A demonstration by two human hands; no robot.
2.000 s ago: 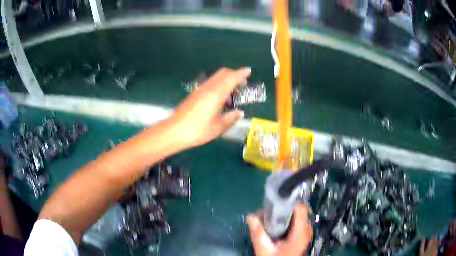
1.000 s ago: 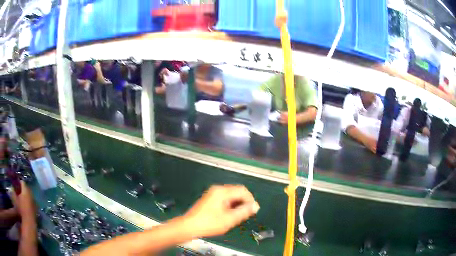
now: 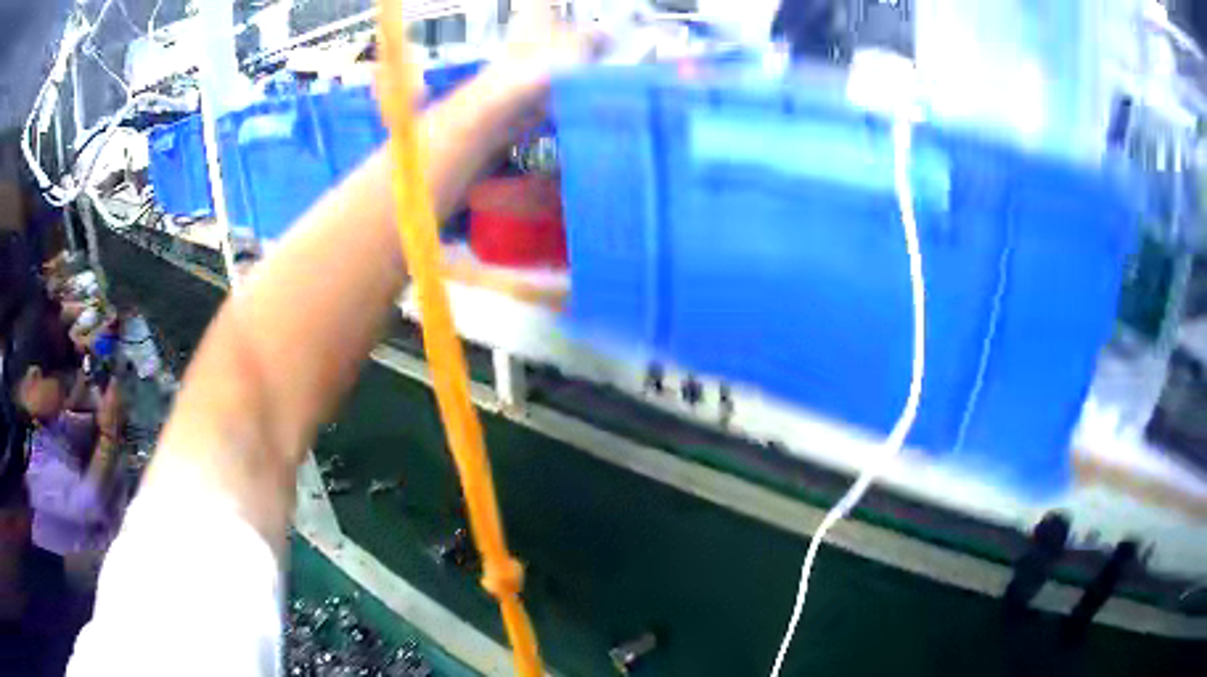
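Note:
My left arm reaches up and forward from the lower left. My left hand [image 3: 563, 56] is blurred at the top edge, at the upper left rim of a large blue bin [image 3: 794, 265]. Whether its fingers hold anything cannot be made out. The bin stands on a pale shelf [image 3: 741, 413]. The orange cord [image 3: 457, 397] hangs in front of my forearm. My right hand is out of the picture.
A red container [image 3: 518, 222] sits left of the bin, with more blue bins [image 3: 285, 159] further left. Small boards [image 3: 635, 651] lie on the green conveyor [image 3: 569, 582]. A board pile [image 3: 344, 645] is at the bottom left. A white cord [image 3: 916, 304] hangs at right. People sit at far left.
The view has tilted up from the bench to the shelf bins. My left hand has risen from over the conveyor to the bin's rim. My right hand and the grey tool have left the picture.

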